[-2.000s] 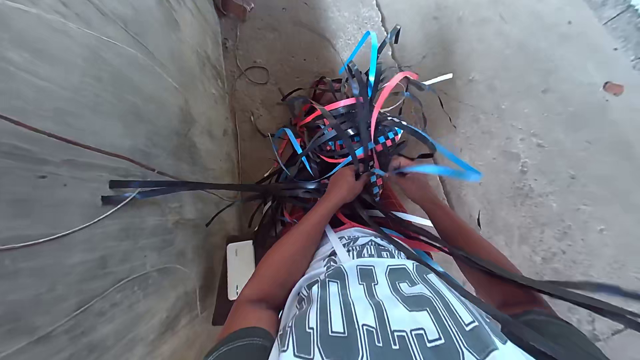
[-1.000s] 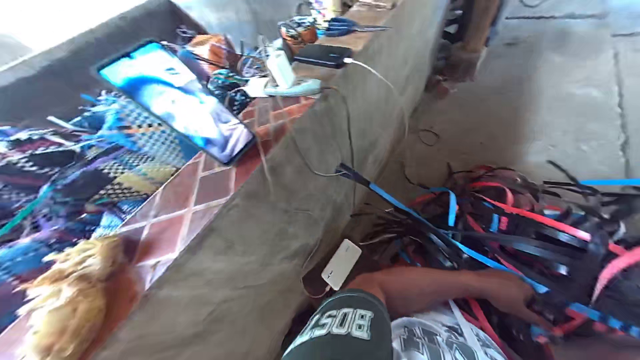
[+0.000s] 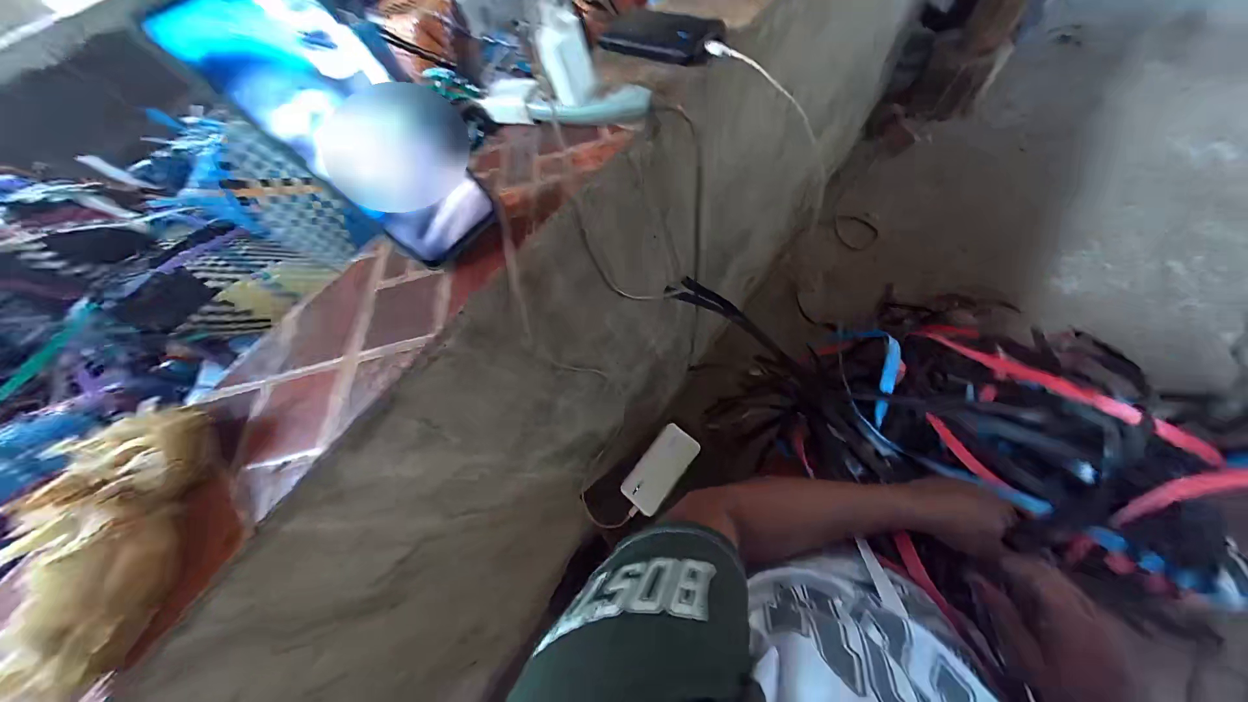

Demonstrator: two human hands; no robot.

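Observation:
A tangle of black, red and blue plastic strips [image 3: 1033, 419] spreads over my lap and the floor at the right. My left hand [image 3: 960, 517] is among the strips at the near side of the tangle, its fingers partly hidden and blurred. My right hand [image 3: 1063, 614] is close below it, also against the strips. Part of a woven red and blue piece [image 3: 1131, 556] shows just beyond the hands. I cannot tell what either hand grips. Long black strips [image 3: 731, 312] stick out toward the wall.
At my left runs a concrete wall with a tiled ledge [image 3: 390, 302]. On it are a smartphone [image 3: 322, 127], a black power bank [image 3: 663, 37], a white power strip [image 3: 595, 105] and a fibre bundle [image 3: 107, 556]. Woven pieces [image 3: 283, 195] lie beyond. A white device [image 3: 661, 470] on a cable is low beside the wall.
The view has swung far left since two seconds ago, bringing in the ledge and smartphone. Both hands remain at the strips.

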